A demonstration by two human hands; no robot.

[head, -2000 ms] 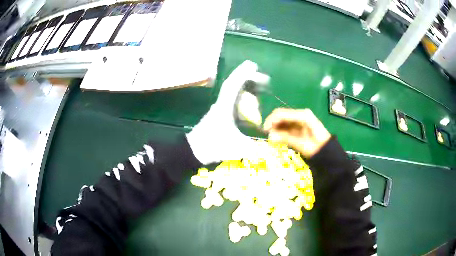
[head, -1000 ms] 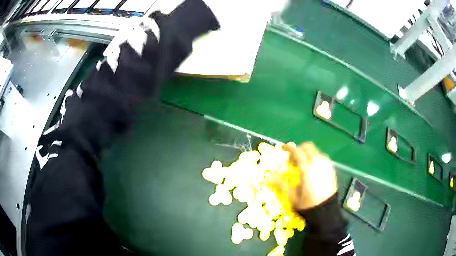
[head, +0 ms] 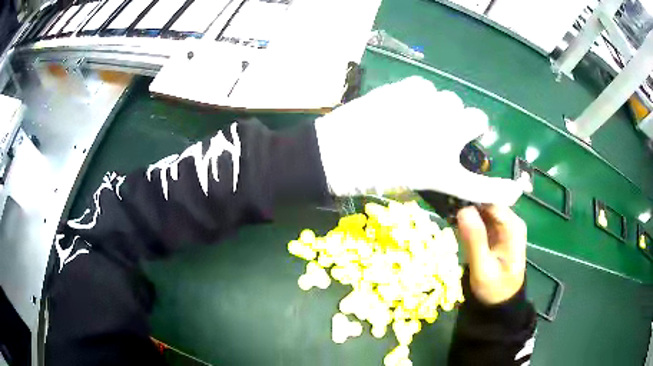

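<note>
My left hand (head: 408, 143), in a white glove, is curled round a dark phone frame (head: 474, 159) above the near edge of the belt. The glove hides most of the frame. My bare right hand (head: 494, 250) is just below it, its fingertips up at the frame's lower part; whether they hold a yellow piece cannot be seen. A heap of yellow three-lobed pieces (head: 394, 264) lies on the dark-green bench below my left hand, whitened by glare.
Several phone frames lie on the green belt at right, one here (head: 611, 219). Another frame (head: 550, 289) lies on the bench behind my right forearm. A white carrier board (head: 286, 78) with a row of phone parts is at upper left. Clear film (head: 395, 46) lies by the belt's far edge.
My left hand has come back from the carrier board at upper left and now has a dark frame. My right hand has left the yellow heap and moved right, up to that frame.
</note>
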